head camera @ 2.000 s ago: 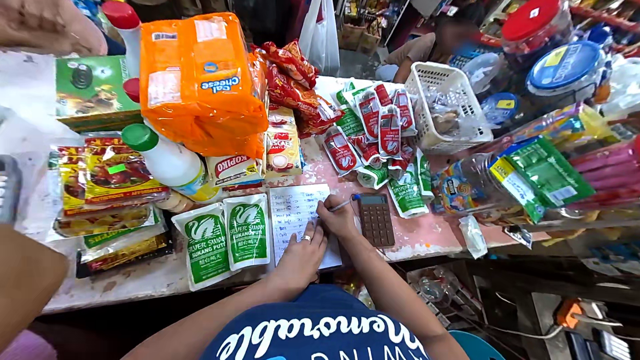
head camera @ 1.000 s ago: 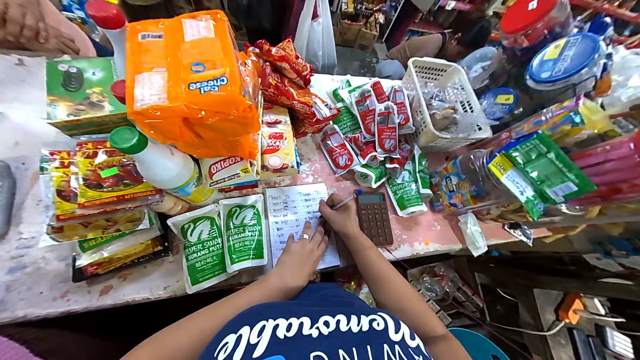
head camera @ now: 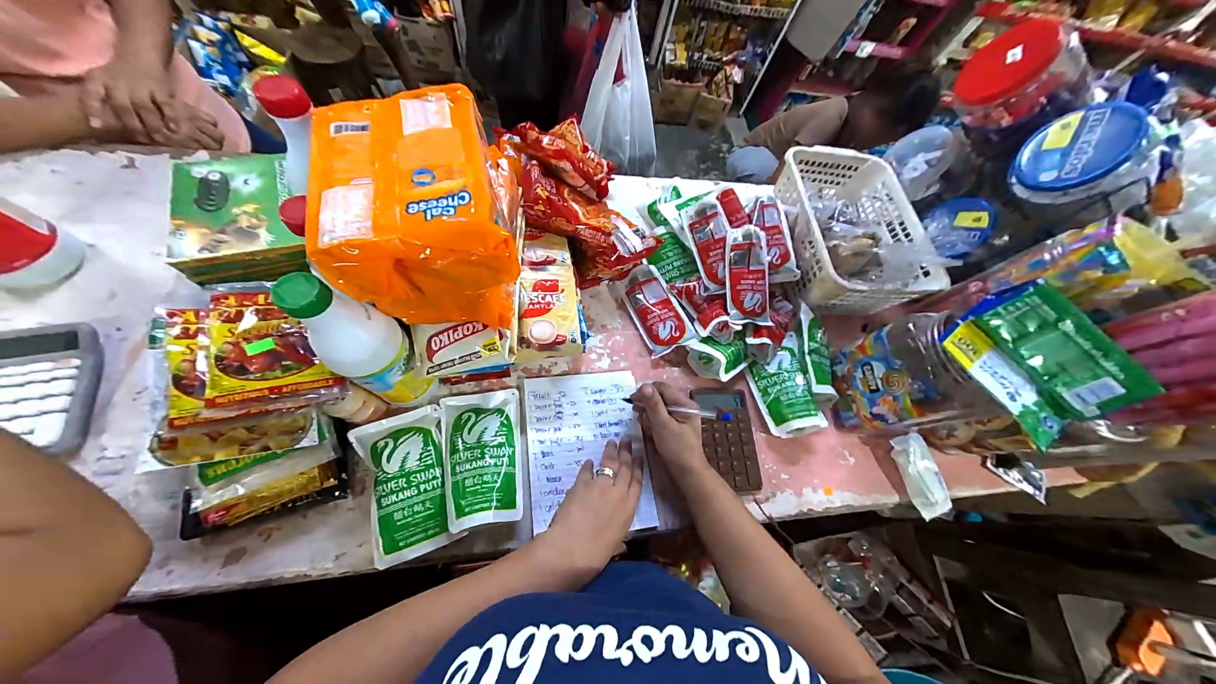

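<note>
A sheet of paper with handwritten lines (head camera: 560, 418) lies on the counter before me. My left hand (head camera: 598, 503), with a ring on one finger, rests flat on its lower right part. Gripped in my right hand (head camera: 670, 427) is a ballpoint pen (head camera: 698, 412), its tip at the upper right of the sheet. Just right of that hand lies a brown calculator (head camera: 730, 446), partly hidden. Two green-and-white vinegar pouches (head camera: 483, 461) are left of the paper. Red and green sauce pouches (head camera: 746, 275) are heaped beyond the calculator.
Orange-wrapped packs (head camera: 408, 199), a green-capped bottle (head camera: 347, 337) and seasoning packets (head camera: 261, 351) stand at left. A white plastic basket (head camera: 817, 237) and lidded jars (head camera: 1083, 152) are at right. A grey calculator (head camera: 47, 380) lies far left. Other people are at the left and beyond the counter.
My right hand with the pen has stayed near the sheet's upper right, and my left hand remains on the paper. A red-and-white object has come into view at the far left.
</note>
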